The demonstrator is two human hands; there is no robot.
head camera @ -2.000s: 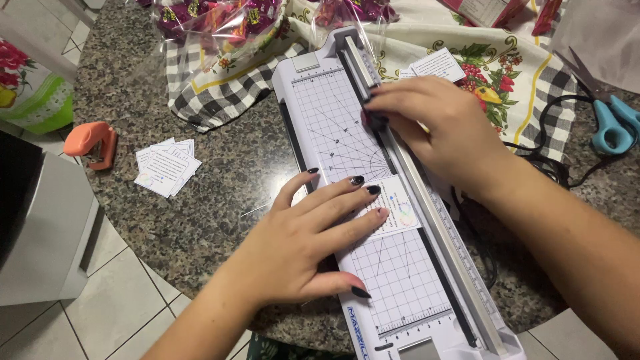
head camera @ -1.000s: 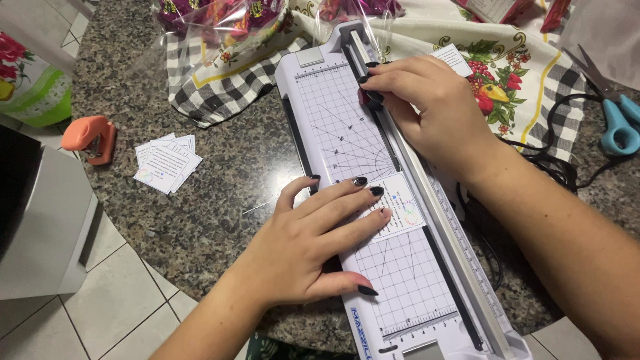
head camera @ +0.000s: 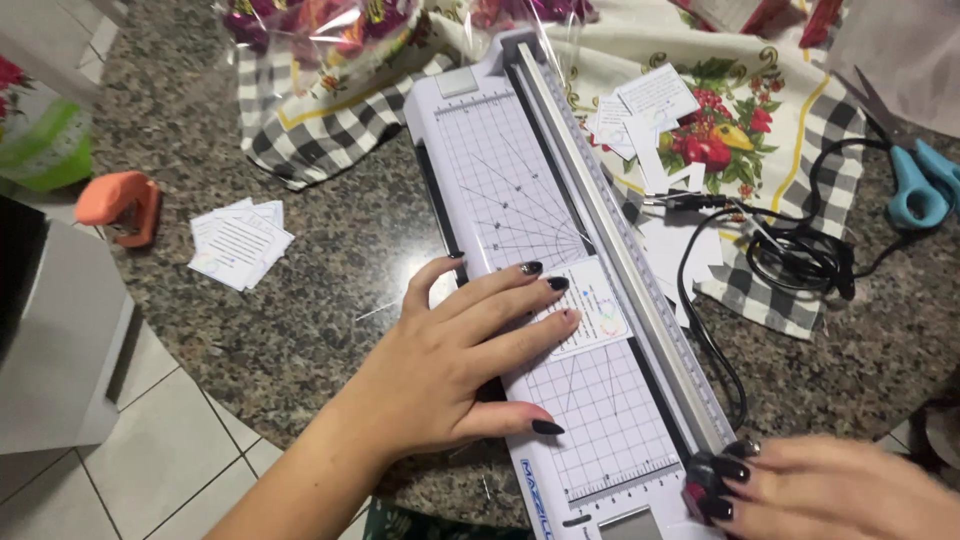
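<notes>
A white paper trimmer (head camera: 517, 202) with a printed grid lies at a slant across the granite table. My left hand (head camera: 472, 345) is spread over it, fingertips pressing a small printed card (head camera: 600, 322) flat beside the metal rail (head camera: 615, 217). At the rail's near end, the fingers of my right hand (head camera: 787, 480) grip the dark and magenta sliding cutter (head camera: 701, 487); this hand is slightly blurred. A fanned stack of small printed cards (head camera: 240, 244) rests on the granite to the left. More printed cards (head camera: 660, 97) lie on the cloth beyond the rail.
An orange hole punch (head camera: 120, 206) stands at the left. A patterned cloth (head camera: 780, 157) spreads behind the trimmer, with plastic-wrapped sweets (head camera: 337, 22) on it. To the right are white paper scraps (head camera: 679, 255), a coiled black cable (head camera: 802, 262) and blue-handled scissors (head camera: 919, 191).
My right hand and the sliding cutter have moved from near the rail's far end to its near end. My left hand has stayed on the card.
</notes>
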